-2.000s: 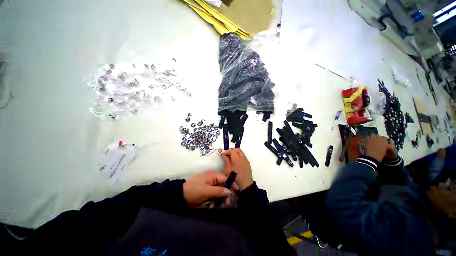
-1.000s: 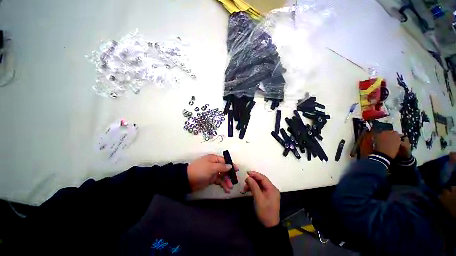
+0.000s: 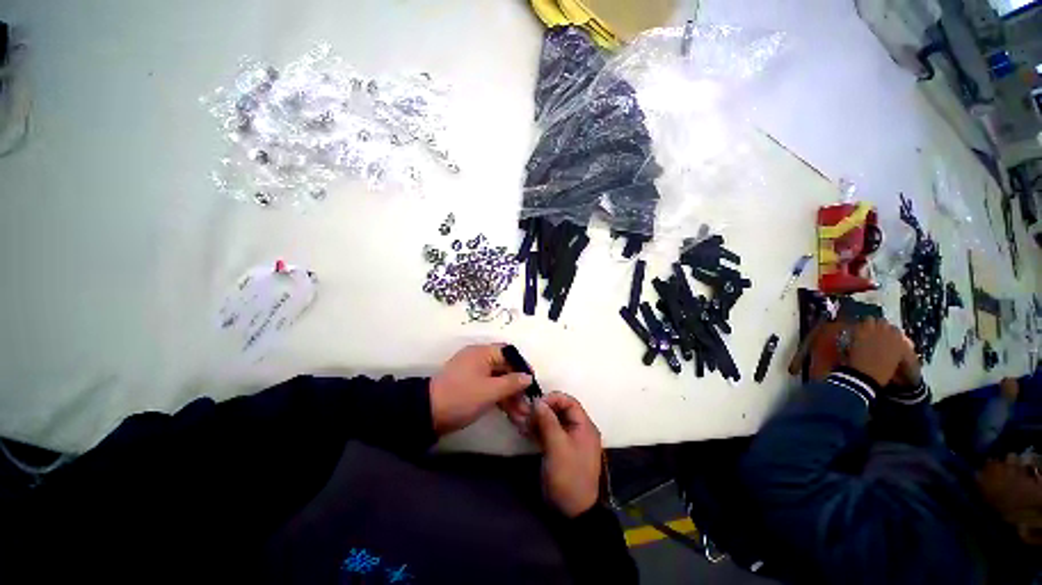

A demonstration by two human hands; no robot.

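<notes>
My left hand (image 3: 471,390) holds a short black strap tab (image 3: 518,363) between thumb and fingers, near the table's front edge. My right hand (image 3: 568,446) is at the tab's lower end, its fingertips pinched together there; whether they hold a small fitting is too small to tell. A heap of small metal hardware (image 3: 471,277) lies just beyond my hands. Black tabs stick out of a clear plastic bag (image 3: 594,149) behind it. A loose pile of black tabs (image 3: 689,320) lies to the right.
Bagged hardware (image 3: 326,126) lies at the back left, and a white label (image 3: 270,306) on the left. A red-and-yellow packet (image 3: 847,247) and another person's hands (image 3: 874,351) are at the right. Yellow sheets (image 3: 583,17) lie at the far side.
The right hand was up by the bagged tabs, then drew back, apart from the left. Now its fingertips have come to the lower end of the tab, which is more tilted.
</notes>
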